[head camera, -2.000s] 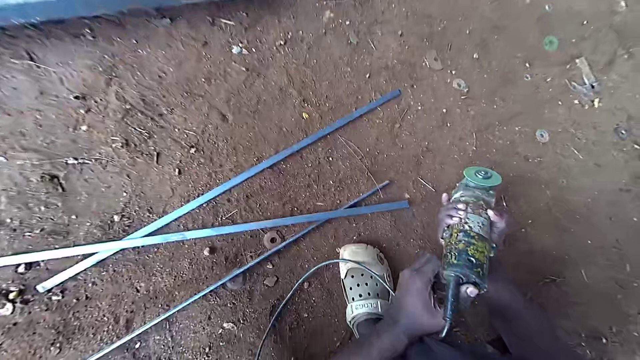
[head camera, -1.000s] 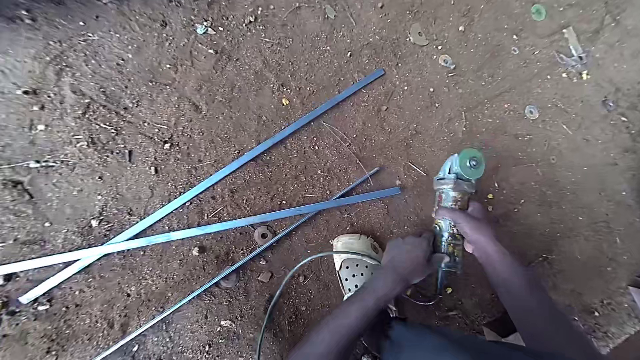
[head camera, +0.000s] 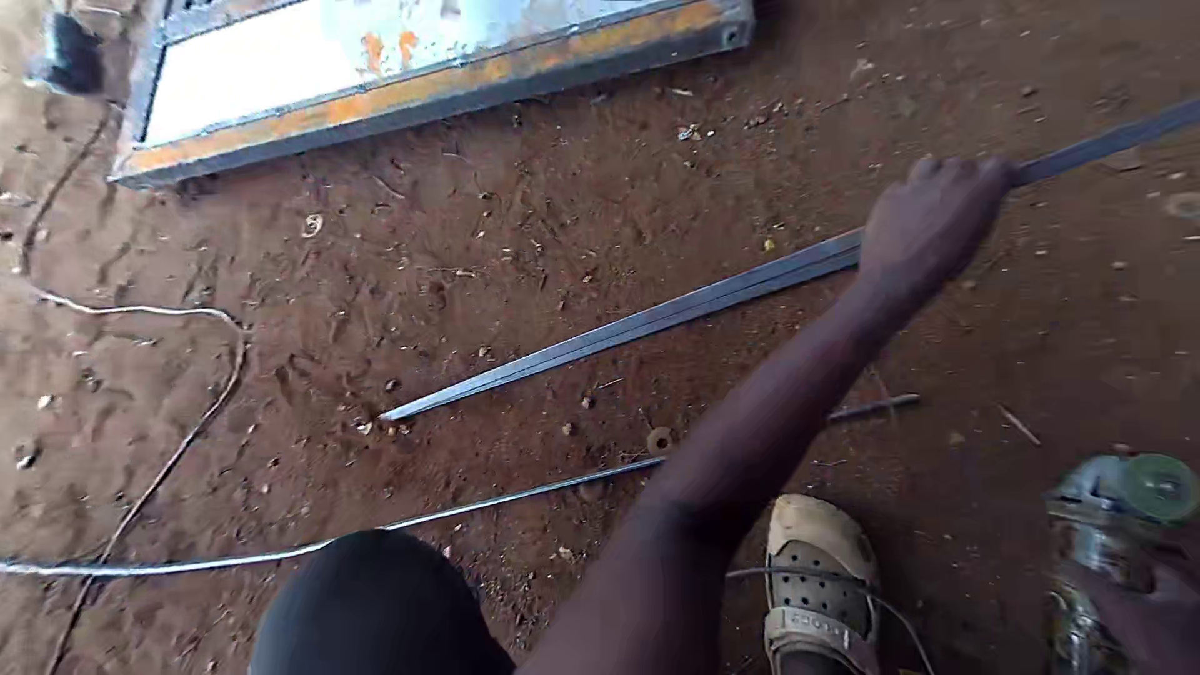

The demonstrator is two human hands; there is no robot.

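My left hand (head camera: 937,220) is closed around two flat metal bars (head camera: 656,323), which lie side by side and slant from the lower left to the upper right, raised at the hand. At the right edge, my right hand (head camera: 1139,600) grips the worn body of an angle grinder (head camera: 1087,553), whose green disc (head camera: 1161,487) faces up. A thinner metal rod (head camera: 525,494) lies on the ground below the bars, partly hidden behind my left forearm.
A rusty metal frame with a pale panel (head camera: 422,98) lies at the upper left. A cable (head camera: 202,422) winds over the dirt at left. My clog (head camera: 816,581) stands on another cable's path. A dark object (head camera: 70,56) is at the top left corner.
My left hand has left the grinder and taken hold of the two flat bars, which lay crossed before and now run together. The view has shifted left.
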